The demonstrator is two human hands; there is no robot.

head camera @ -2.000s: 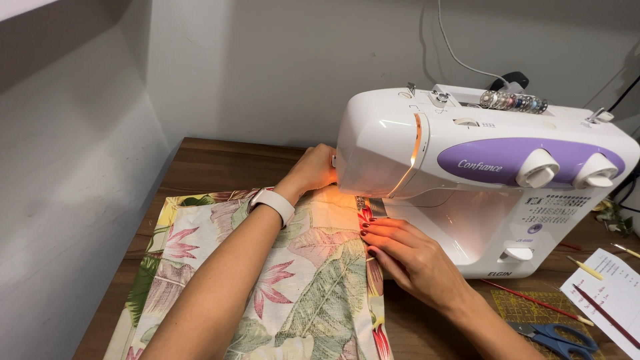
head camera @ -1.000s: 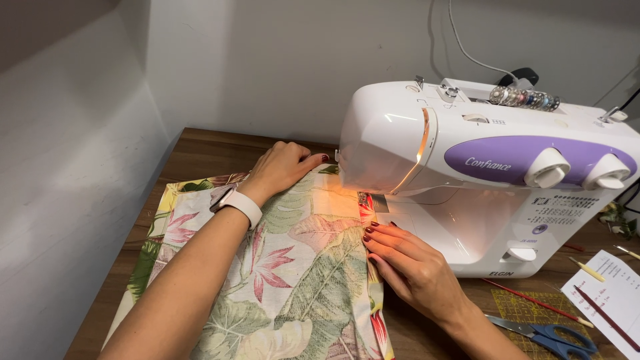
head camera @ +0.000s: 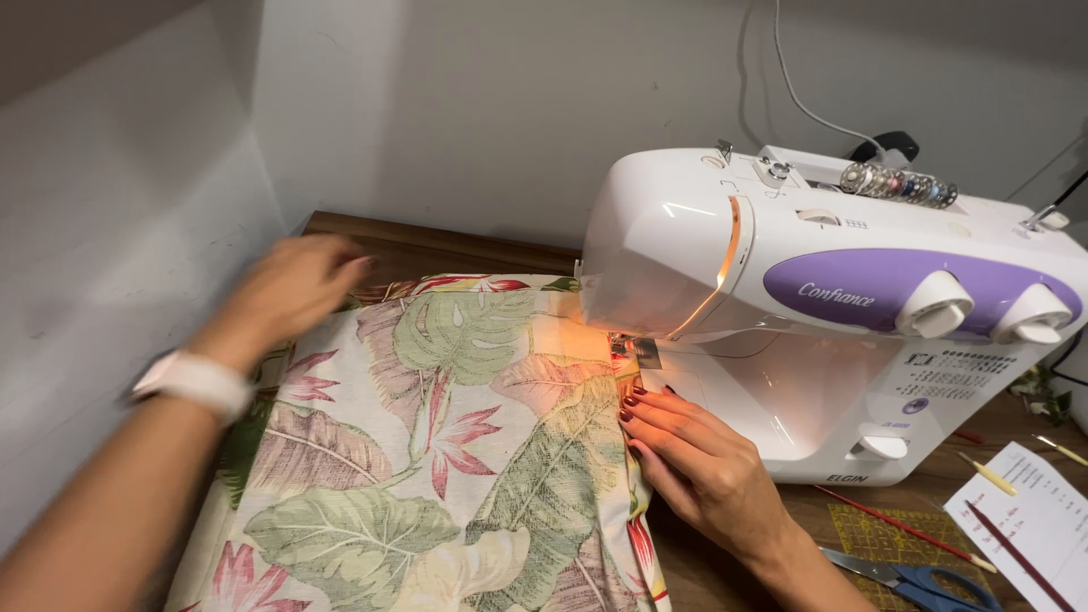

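A white and purple Elgin sewing machine [head camera: 680, 246] stands on the wooden table, its lamp lit. Floral printed fabric [head camera: 425, 408] with large leaves lies left of it, its right edge running under the presser foot [head camera: 622, 343]. My right hand [head camera: 714, 467] rests with its fingertips on that edge, just in front of the foot. My left hand [head camera: 297, 285], blurred and wearing a pale wristband, is raised over the fabric's far left corner, holding nothing that I can see.
Blue-handled scissors [head camera: 922, 585], a yellow gridded ruler [head camera: 884, 531] and a red stick [head camera: 905, 527] lie at the lower right. Beside them are a written sheet [head camera: 1024, 501] and pencils. Bobbins [head camera: 899, 184] sit on the machine. Walls [head camera: 476, 110] stand behind and at the left.
My left hand has left the fabric beside the machine's needle end and moved left. My right hand remains at the fabric's right edge.
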